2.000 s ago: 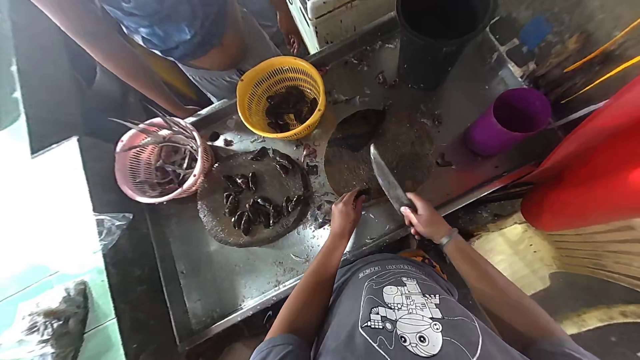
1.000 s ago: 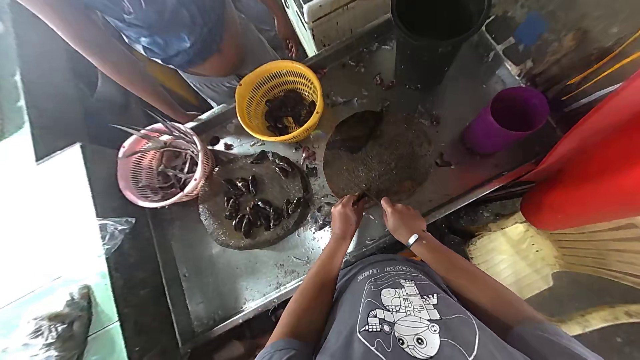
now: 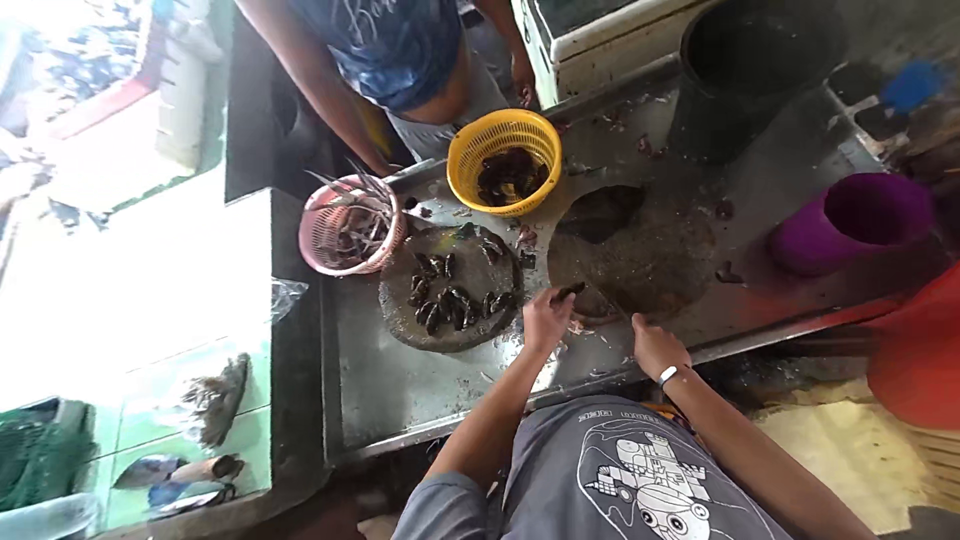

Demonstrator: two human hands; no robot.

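Note:
My left hand (image 3: pixel 547 319) pinches a small dark piece (image 3: pixel 571 289), perhaps of fish or meat, at the near left edge of a round chopping block (image 3: pixel 660 259). My right hand (image 3: pixel 658 346) is closed on a knife, whose blade (image 3: pixel 609 298) shows only faintly, slanting over the block towards the left hand. A large dark flat piece (image 3: pixel 604 211) lies at the block's far side. To the left, a second round block (image 3: pixel 405 322) bears several dark pieces (image 3: pixel 452 307). A yellow plastic basket (image 3: pixel 459 180) behind it holds more dark pieces.
A pink basket (image 3: pixel 311 240) with long thin pale pieces stands at the left of the metal table (image 3: pixel 375 405). A black bucket (image 3: pixel 712 112) and a purple container (image 3: pixel 810 232) stand at the right. Another person (image 3: pixel 405 67) is across the table. Something red (image 3: pixel 922 345) lies beyond the right edge.
The knife blade, raised and plainly visible two seconds ago, is now low over the block. The view has shifted, showing more at the left. Pieces on the left block look differently arranged.

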